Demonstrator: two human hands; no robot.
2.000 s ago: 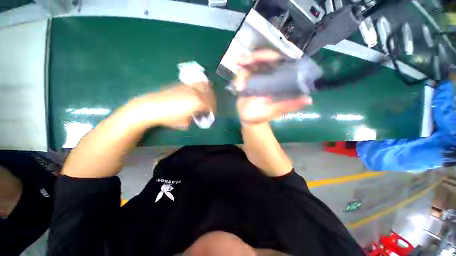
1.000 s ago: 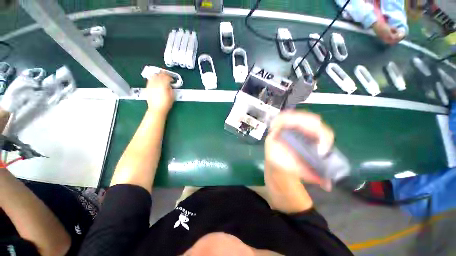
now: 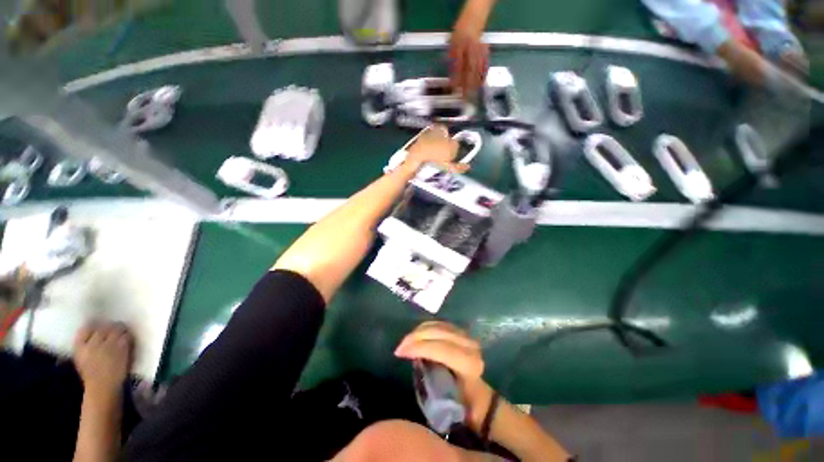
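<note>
My left hand (image 3: 435, 149) reaches over the screw feeder to the conveyor, its fingers on a white plastic housing (image 3: 468, 147) whose loop shows to the right of the hand. My right hand (image 3: 449, 354) is near my body, wrapped around the grey electric screwdriver (image 3: 439, 397); its bit cannot be made out. The screw feeder (image 3: 432, 226), a white-grey box with an open top, stands on the green bench between my hands. The grey screwdriver holder (image 3: 510, 233) is at its right side.
White housings (image 3: 617, 166) lie in rows on the green conveyor (image 3: 334, 180) beyond the pale rail (image 3: 614, 214). Another person's hand (image 3: 468, 63) reaches in from the far side. A neighbour's hand (image 3: 103, 350) is by the white work board (image 3: 135, 280). A black cord (image 3: 632, 271) hangs at right.
My left hand has let go of the housing at left and moved right to another one. My right hand has moved down and left with the screwdriver. Another person's hand has come in over the conveyor.
</note>
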